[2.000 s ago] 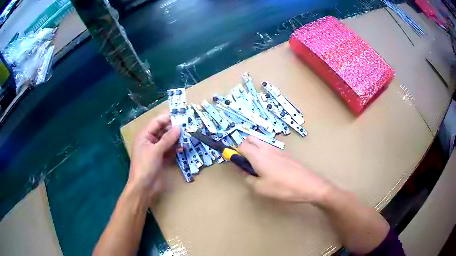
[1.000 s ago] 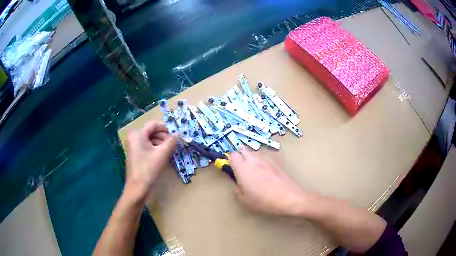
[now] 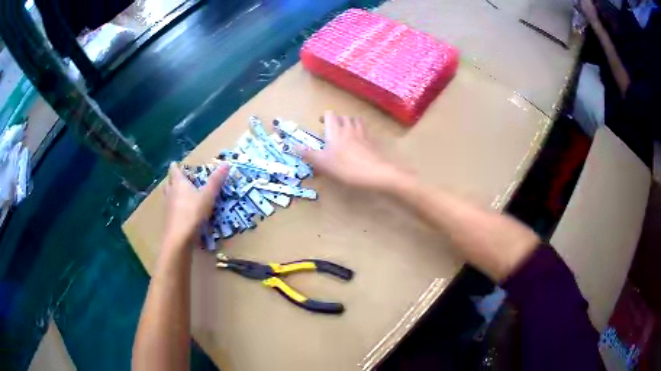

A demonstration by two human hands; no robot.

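Observation:
A pile of loose single PCB strips (image 3: 254, 174), white to pale blue with dark dots, lies on the brown cardboard. My left hand (image 3: 190, 197) is at the pile's left end, thumb and fingers apart around its edge. My right hand (image 3: 349, 153) is at the pile's right end, fingers spread, its thumb side against the strips. Neither hand shows a firm grip. The pliers (image 3: 272, 275), with dark jaws and yellow and black handles, lie on the cardboard in front of the pile, handles spread to the right.
A pink bubble wrap pack (image 3: 380, 61) lies behind the pile. A wrapped post (image 3: 87, 109) stands at the far left over the dark green surface (image 3: 94, 239). Another person's arm (image 3: 609, 51) shows at the upper right. An open carton (image 3: 605, 217) is at the right.
The pliers have left my right hand and lie on the cardboard. My left hand has let go of the panel piece. Both hands now flank the pile. The view has turned right.

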